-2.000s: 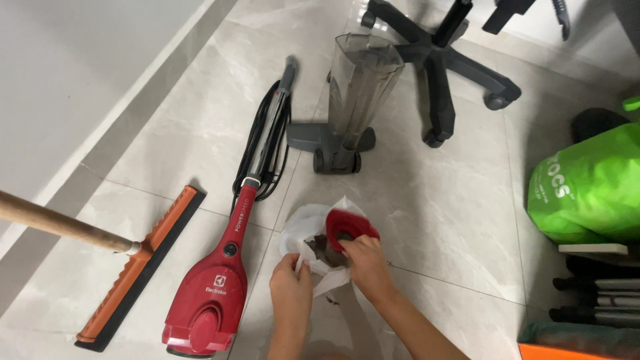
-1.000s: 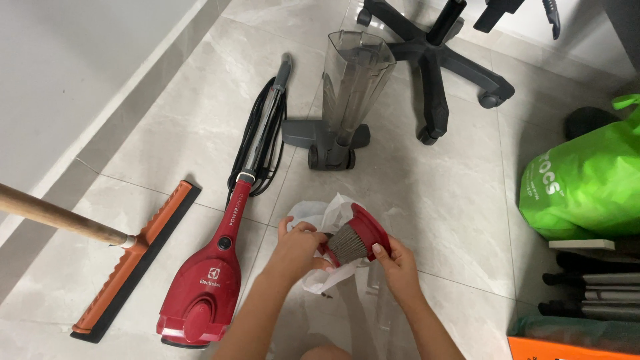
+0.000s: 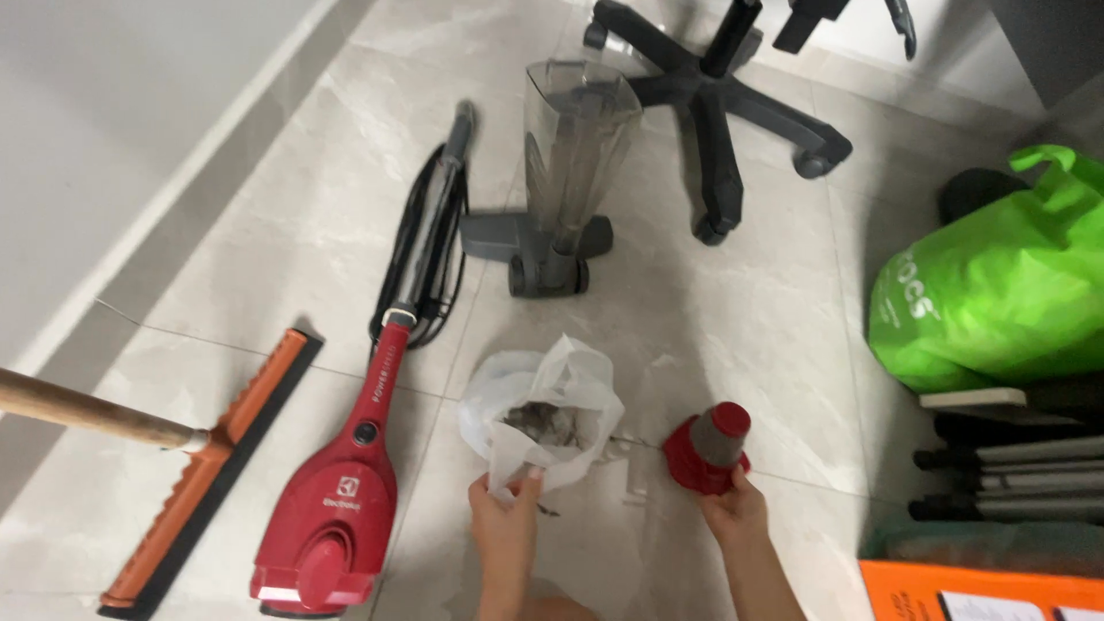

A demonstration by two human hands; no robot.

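My left hand (image 3: 507, 517) pinches the near rim of a white plastic bag (image 3: 595, 379), which sits open on the tiled floor with grey dust and debris (image 3: 542, 423) inside. To the right, my right hand (image 3: 735, 509) holds the edge of a red vacuum filter (image 3: 720, 435) with a grey mesh cone, its narrow end up. The red Electrolux vacuum body (image 3: 332, 509) lies left of the bag, its black cord (image 3: 448, 293) looped along the handle. Beyond the bag, a clear dust container section (image 3: 573, 155) stands upright on a grey floor nozzle (image 3: 548, 259).
An orange floor squeegee (image 3: 211, 470) with a wooden handle lies at the left near the wall. A black wheeled chair base (image 3: 711, 95) stands at the back. At the right are a green bag (image 3: 992, 293), folded metal-framed items (image 3: 1026, 474) and an orange box (image 3: 983, 591).
The filter has moved from over the bag to its right, in my right hand. My left hand has left the filter and now grips the bag's near rim.
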